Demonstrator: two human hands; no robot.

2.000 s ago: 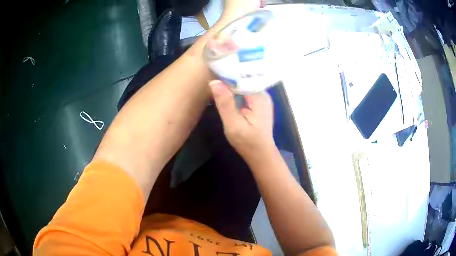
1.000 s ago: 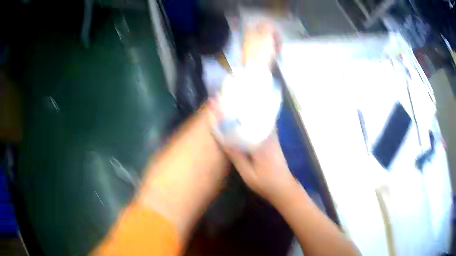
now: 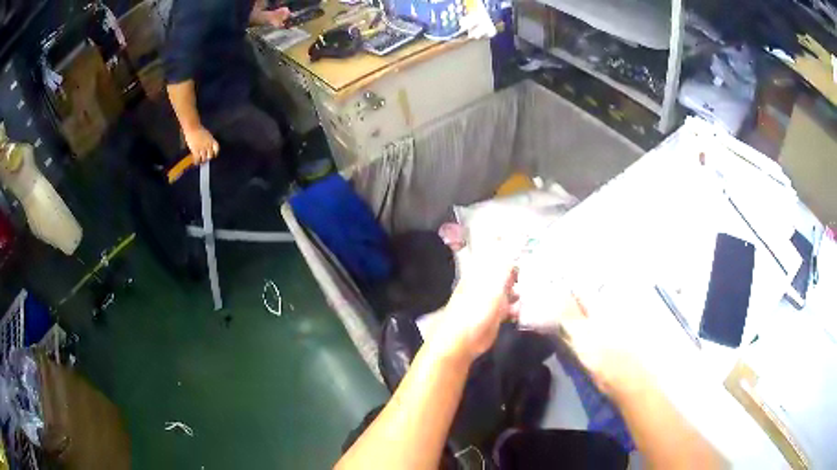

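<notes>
A pale, glare-washed thing point(image 3: 541, 301), which looks like the roll of clear tape, is between my two hands beside the table's near-left edge. Its outline blends into the white tabletop. My left hand point(image 3: 479, 307) has its curled fingers against the left side. My right hand point(image 3: 597, 344) grips the right side, with its fingers partly lost in glare. Both forearms are bare. No tape strip can be made out.
The white worktable point(image 3: 642, 220) holds a black smartphone point(image 3: 728, 289), papers and thin dark sticks. A grey fabric cart point(image 3: 569, 128) holds blue and white cloth. A person point(image 3: 206, 55) holds a long pale strip at the upper left. White cord loops point(image 3: 272, 297) lie on the green floor.
The view has tilted up and swung, showing the cart, desk and another person. My left hand has come back from its outstretched position, and both hands now meet around the pale thing.
</notes>
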